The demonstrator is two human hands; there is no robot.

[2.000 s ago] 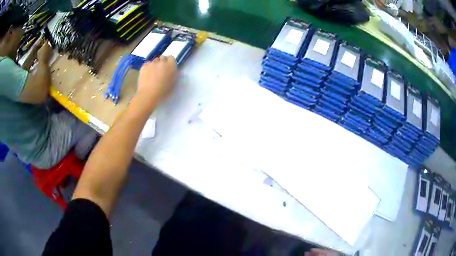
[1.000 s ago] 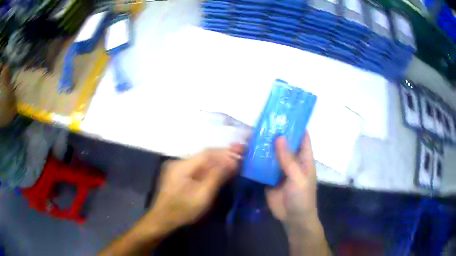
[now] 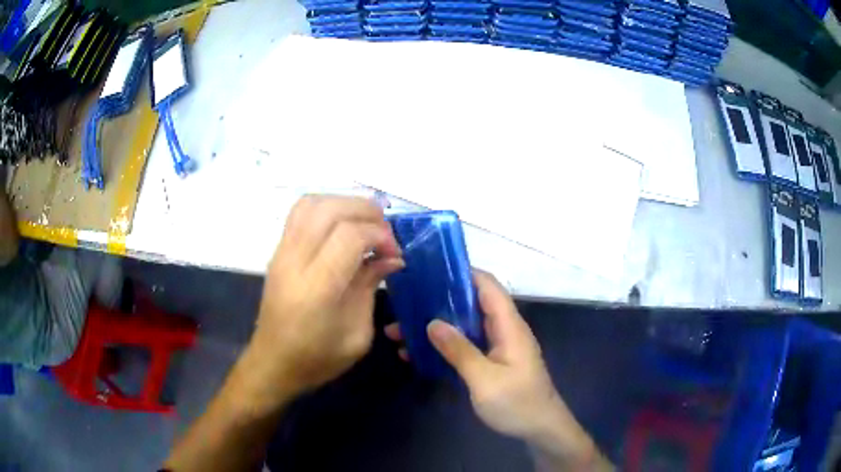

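A phone housing unit (image 3: 433, 286) is held over the bench's front edge with its glossy dark blue face up. My right hand (image 3: 498, 359) grips its lower part, thumb on the face and fingers around the sides. My left hand (image 3: 332, 277) is at the unit's top left corner, fingertips pinched together on a thin clear film (image 3: 417, 234) that shows as a pale crease across the corner. How far the film is lifted cannot be told. The unit's inner side is hidden.
White paper sheets (image 3: 443, 120) lie on the bench. Stacked blue-edged units (image 3: 516, 26) stand at the far side. Units with black pads (image 3: 787, 241) lie at right. Two white-faced pieces with blue tails (image 3: 170, 69) lie at left. A red stool (image 3: 124, 359) and a blue bin (image 3: 738, 392) are below the bench.
The unit has turned more upright and moved left, and its face looks darker. My left hand has moved up from its lower left side to the top left corner. My right hand has kept its hold.
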